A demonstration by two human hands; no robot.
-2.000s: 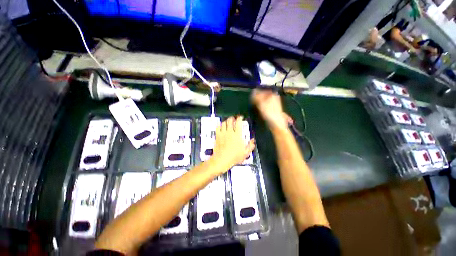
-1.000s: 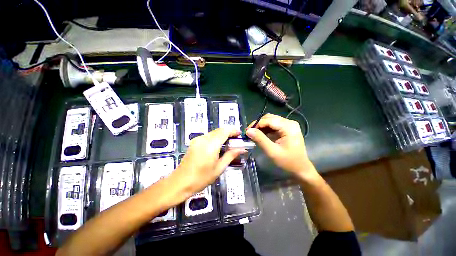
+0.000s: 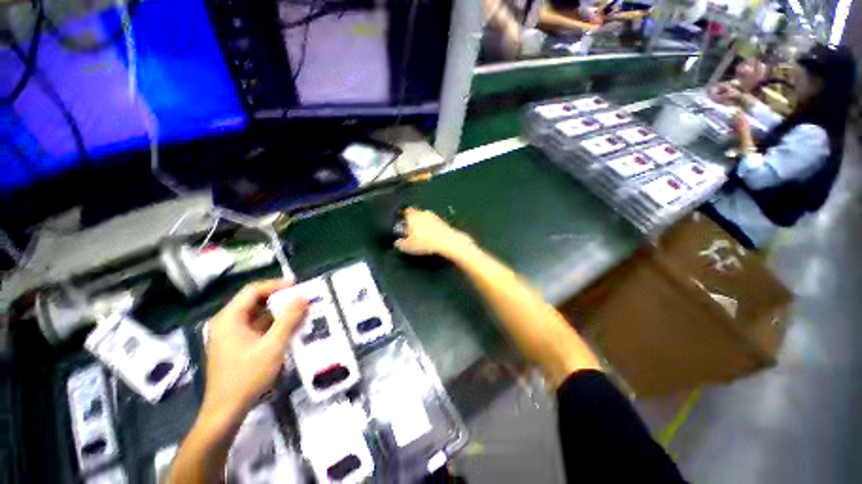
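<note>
My left hand grips the upper left edge of a white device, thumb on its face. The device has a dark oval with red at its lower end. It is slightly tilted over the tray; a white cable reaches its top end, the joint hidden by my fingers. My right hand is at the far right, blurred, its fingers curled on a black handheld scanner, mostly hidden. The clear blister tray holds more white devices. Another device lies askew at the tray's left.
Two pale scanners, one at the far left and one nearer, lie below the monitors. Stacked trays stand at the back right. A cardboard box is below the bench. A person is at the far right.
The view has turned right. My hands have parted: the left moved to the cabled device and grips it, and the right reached away to the black scanner.
</note>
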